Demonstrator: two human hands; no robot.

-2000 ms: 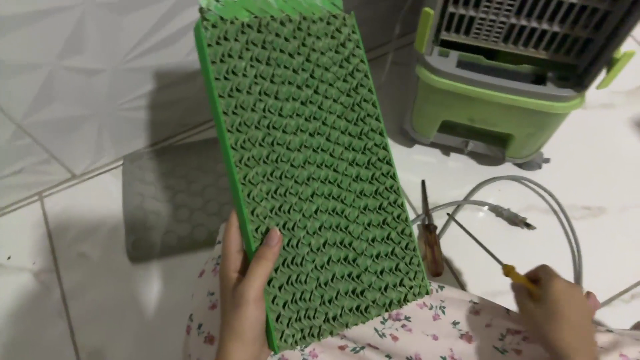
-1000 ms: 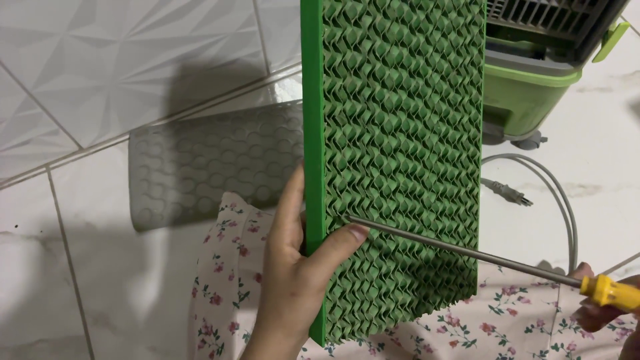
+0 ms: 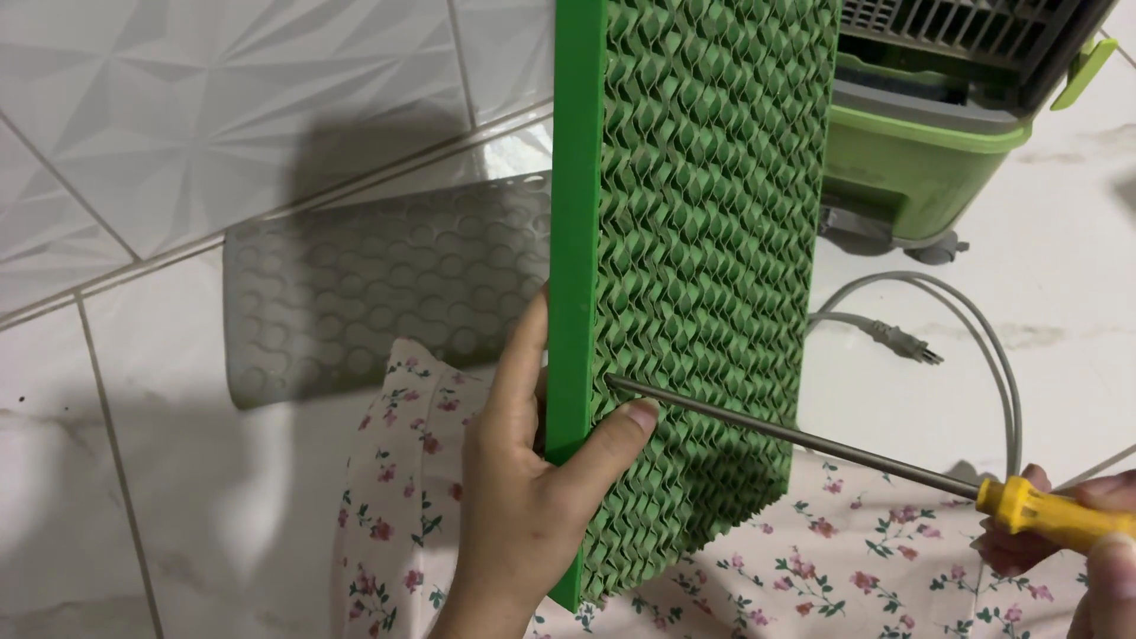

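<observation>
My left hand [image 3: 541, 479] grips the lower left edge of a green honeycomb cooling pad [image 3: 701, 231], its thumb on the corrugated face and its fingers behind the smooth green side strip [image 3: 575, 213]. The pad stands tilted over my lap. At the right edge, my right hand [image 3: 1065, 541], partly out of view, holds a screwdriver [image 3: 790, 435] by its yellow handle. The long metal shaft crosses the pad's face, and its tip meets the corrugations near the side strip, just above my left thumb.
A green and grey air cooler housing [image 3: 923, 169] on casters stands at the upper right. Below it a grey power cord [image 3: 985, 328] with a plug curls on the tiled floor [image 3: 1065, 222]. A grey textured mat [image 3: 373, 293] lies by the wall at left. Floral fabric [image 3: 825, 550] covers my lap.
The screwdriver, held away from the pad two seconds ago, now touches its face near the left edge. The pad has been turned more upright, with its side strip showing wider.
</observation>
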